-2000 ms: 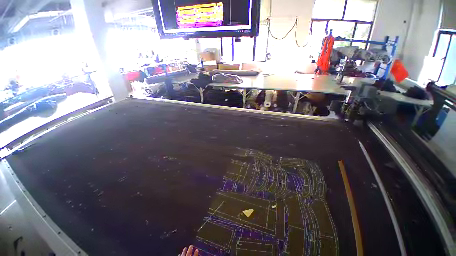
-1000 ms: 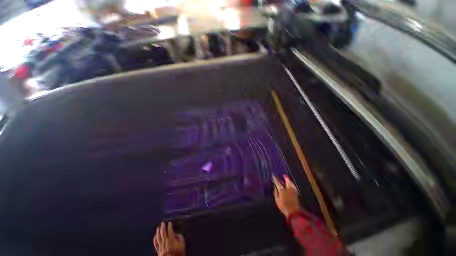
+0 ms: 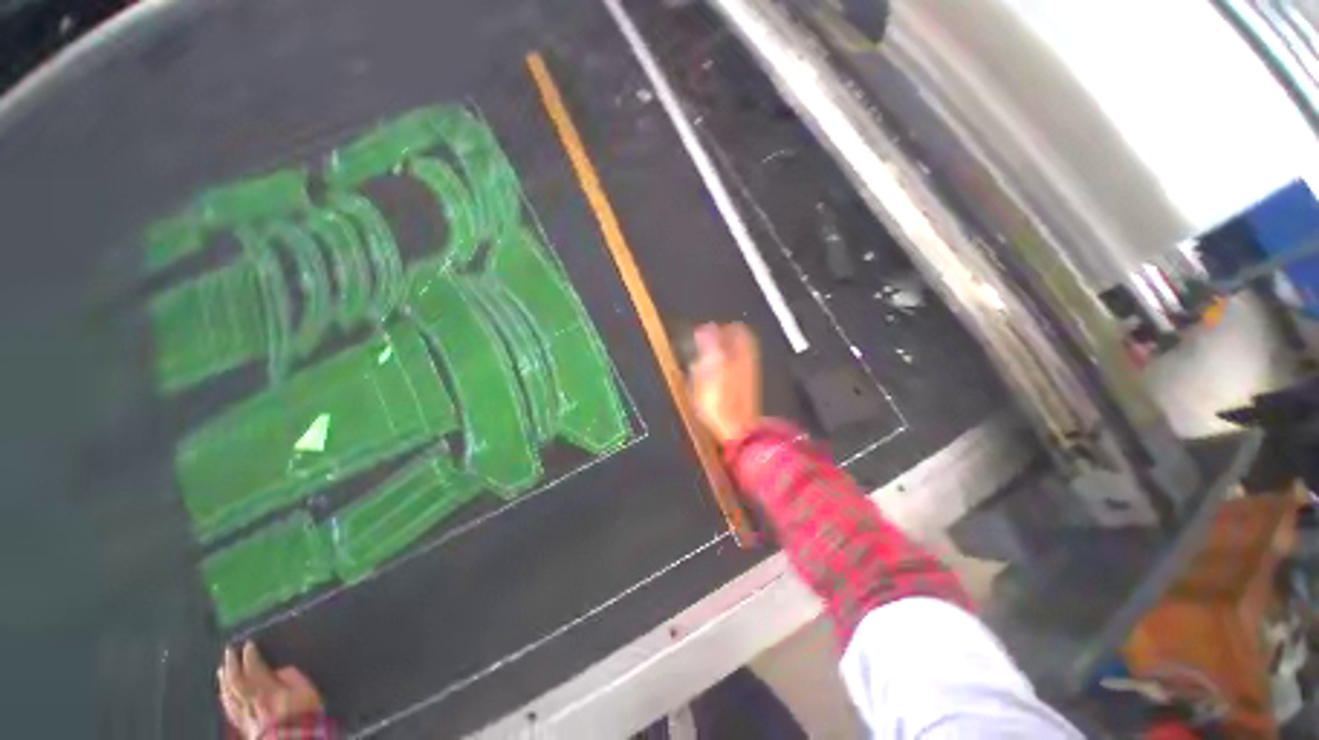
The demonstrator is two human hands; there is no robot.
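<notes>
Green projected pattern shapes (image 3: 318,419) lie over the black sheet material on the dark cutting bed (image 3: 535,578), with a small pale triangle (image 3: 313,432) among them. An orange-brown wooden stick (image 3: 615,239) lies to their right. My right hand (image 3: 726,379) is beside the lower part of the stick, blurred; whether it touches or grips the stick I cannot tell. My left hand (image 3: 265,694) rests at the lower left below the shapes, fingers slightly apart and nothing seen in it.
A silver-white strip (image 3: 716,188) lies right of the stick. A dark flat block (image 3: 839,393) sits near the bed's silver rim (image 3: 637,655). Metal rails (image 3: 897,188) and a large white cover (image 3: 1099,130) stand at the right. A brown object (image 3: 1215,607) is beyond the rim.
The view has swung down and right. The projection has turned from thin outlines and purple to bright green. My right hand has moved from the projection's right edge to beside the stick.
</notes>
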